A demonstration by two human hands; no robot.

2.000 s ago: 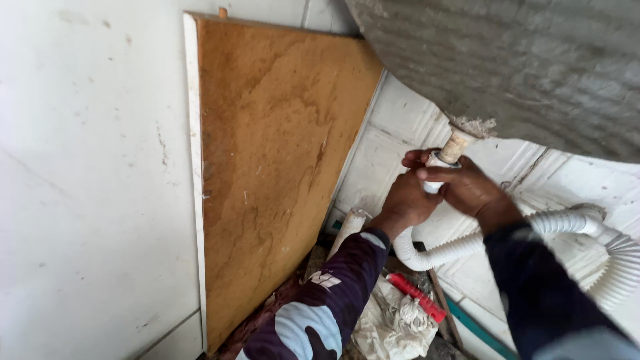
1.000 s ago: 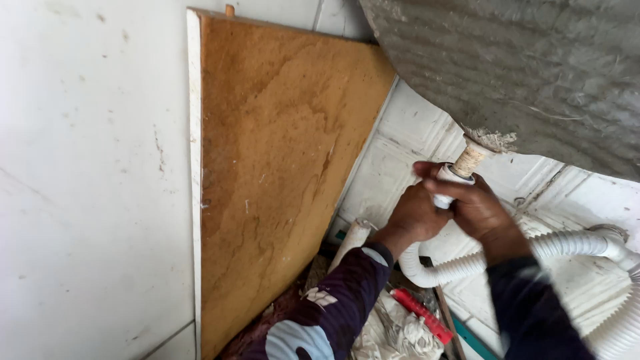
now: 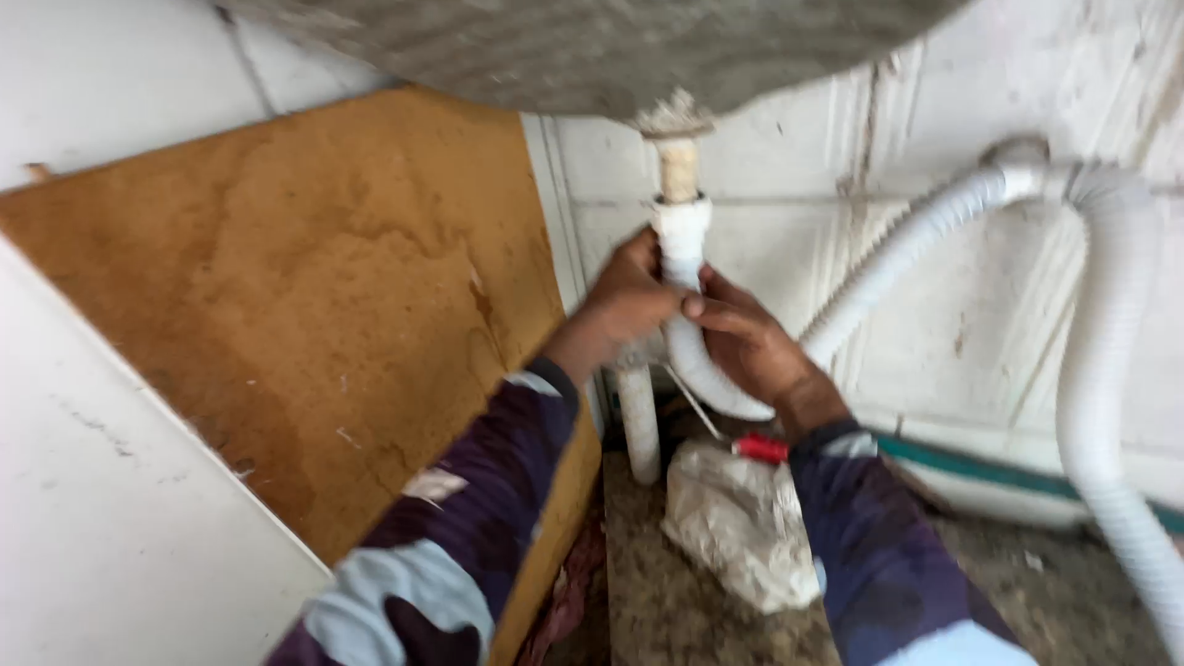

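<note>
A white flexible corrugated drain hose [image 3: 689, 351] hangs from a basin's beige drain tailpiece [image 3: 680, 171]; its white collar [image 3: 683, 227] sits around the tailpiece's lower end. My left hand [image 3: 638, 296] grips the hose from the left, just below the collar. Around the right side of the hose, a little lower, is my right hand [image 3: 754, 347], its fingers curled against it and partly hidden. From the bottom bend the hose passes behind my right hand and rises toward a wall outlet [image 3: 1016, 153].
Overhead is the rough grey basin underside [image 3: 573, 55]. A stained brown wooden panel [image 3: 324, 305] stands left. Below are an upright white pipe [image 3: 638, 425], a crumpled plastic bag [image 3: 740, 527] and a red-handled tool [image 3: 760, 449]. A second corrugated hose [image 3: 1101, 370] hangs right.
My hands have moved down from the joint at the tailpiece to the hose below the collar, which now shows uncovered. The view has turned and come closer.
</note>
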